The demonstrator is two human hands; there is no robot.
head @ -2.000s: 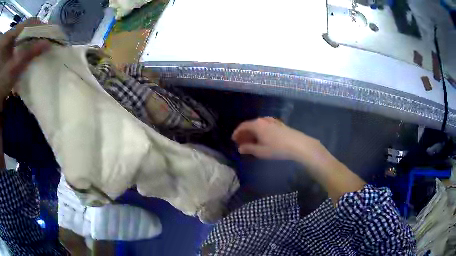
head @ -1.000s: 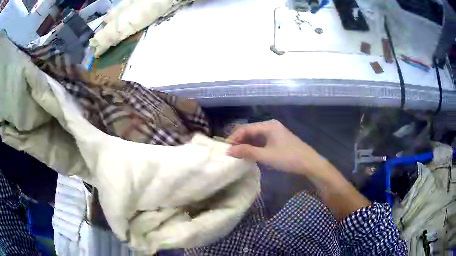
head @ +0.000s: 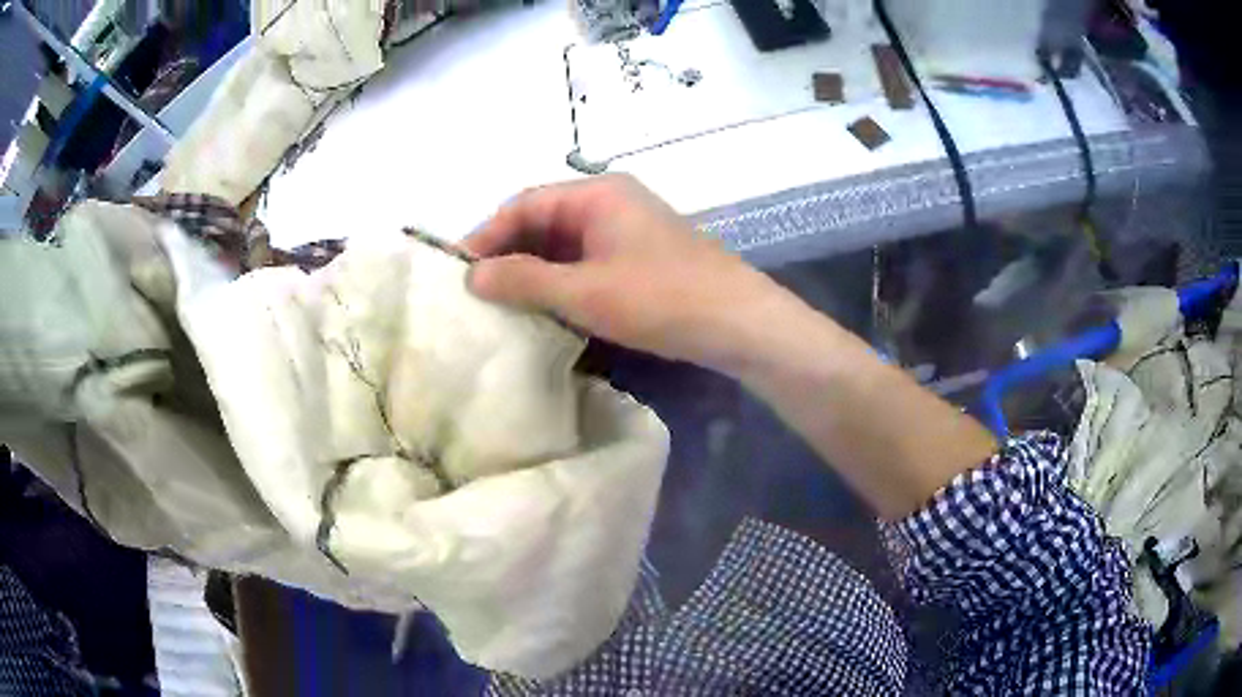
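The cream puffer jacket lies bunched across the left and middle, over the wearer's lap and against the table edge. A dark curved line and loose dark threads show on its cloth. A little checked lining shows at its upper left. My right hand is at the jacket's top edge, thumb and index finger pinched on the zipper edge, a short dark strip sticking out to the left. My left hand is not in view.
The white table with a ruler tape edge is ahead. Brown swatches, a dark pad, pink and teal tweezers or snips and black straps are at right. A blue bin holds cream garments. Another cream garment lies upper left.
My right hand has moved up and left, holding the jacket edge, after being empty at first. The jacket has been turned and raised toward the table. My left hand has left the picture. The view has shifted right.
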